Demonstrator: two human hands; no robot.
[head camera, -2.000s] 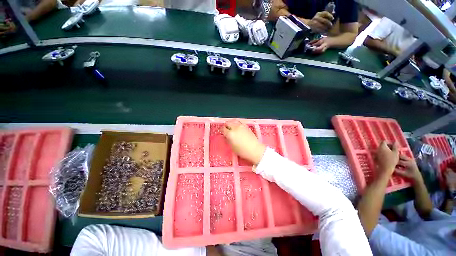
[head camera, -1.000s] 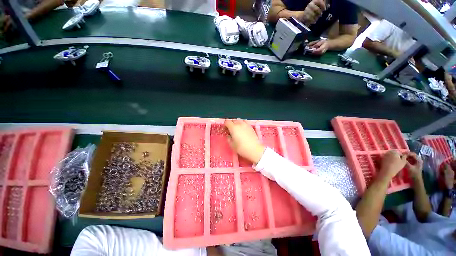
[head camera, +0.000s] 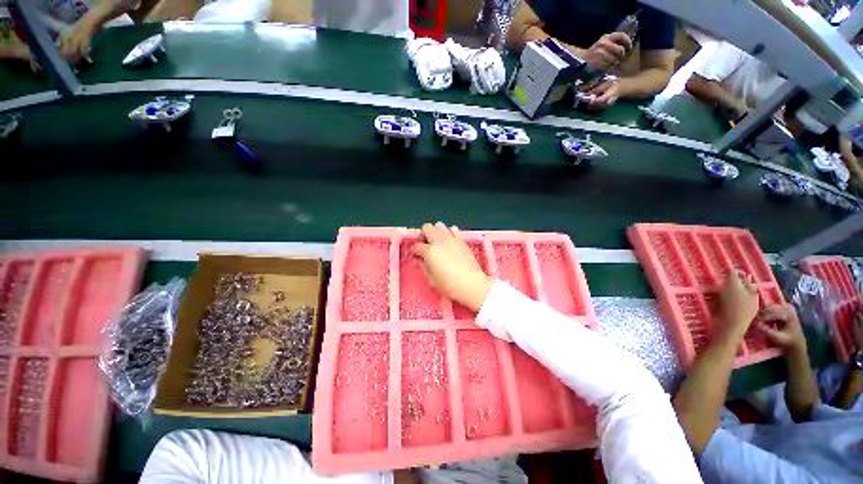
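Note:
A pink-red foam tray (head camera: 393, 326) with two rows of rectangular pockets lies in front of me. Tiny shiny metal parts (head camera: 421, 378) are scattered in several pockets. My right hand (head camera: 447, 265) is over the second pocket of the far row, fingers bent at its far end; whether it holds a part is too small to tell. My left hand is not visible; only a white left sleeve shows at the bottom edge, left of the tray, and the hand is perhaps hidden under the tray.
Left of the tray are a cardboard box (head camera: 310, 340) of metal parts, a clear bag (head camera: 142, 340) and another pink tray (head camera: 66, 352). Bubble wrap (head camera: 629, 331) lies right. Device housings (head camera: 396, 127) sit on the green belt (head camera: 312, 194). A neighbour's hands (head camera: 738, 302) work at the right tray.
The housings and the loose sub-assembly on the belt have moved right. My right hand's fingers have shifted slightly within the same far pocket area. The neighbour's hands at the right tray have moved.

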